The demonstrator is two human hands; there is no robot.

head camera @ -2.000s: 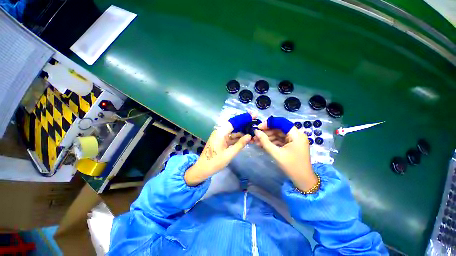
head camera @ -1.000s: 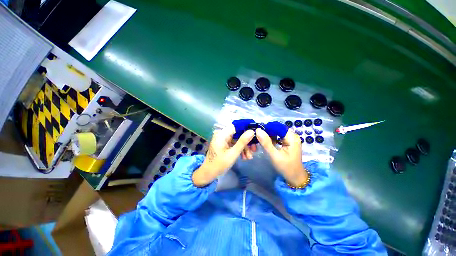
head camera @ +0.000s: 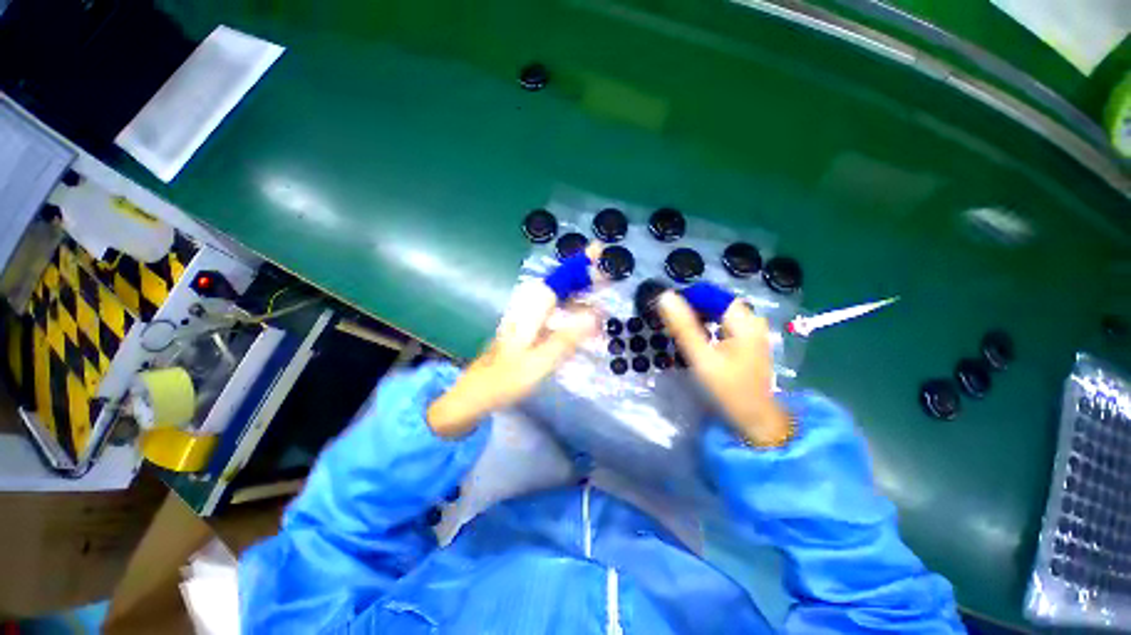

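Large glossy black round pieces [head camera: 685, 264] stand in two rows on a clear wrinkled plastic sheet [head camera: 645, 416]. Small black discs [head camera: 640, 345] sit in tight rows nearer me. My left hand [head camera: 515, 360], with a blue finger cot, is blurred; its fingers are apart and its index fingertip is beside two large pieces, touch unclear. My right hand [head camera: 726, 360], also with a blue cot, holds a large black piece [head camera: 650, 295] at its fingertips, just above the discs. The right hand hides some discs.
A white pointed thing with a red end [head camera: 843, 316] lies right of the sheet. Three black pieces [head camera: 972, 377] and a small-parts tray [head camera: 1085, 502] are at right. One black piece [head camera: 533, 77] is at the far side. A striped fixture [head camera: 87, 329] and tape rolls [head camera: 168, 403] are at left.
My hands have moved apart from around the black piece. The piece is now in the right hand alone, and the left hand has let go. The view has shifted, uncovering more small discs.
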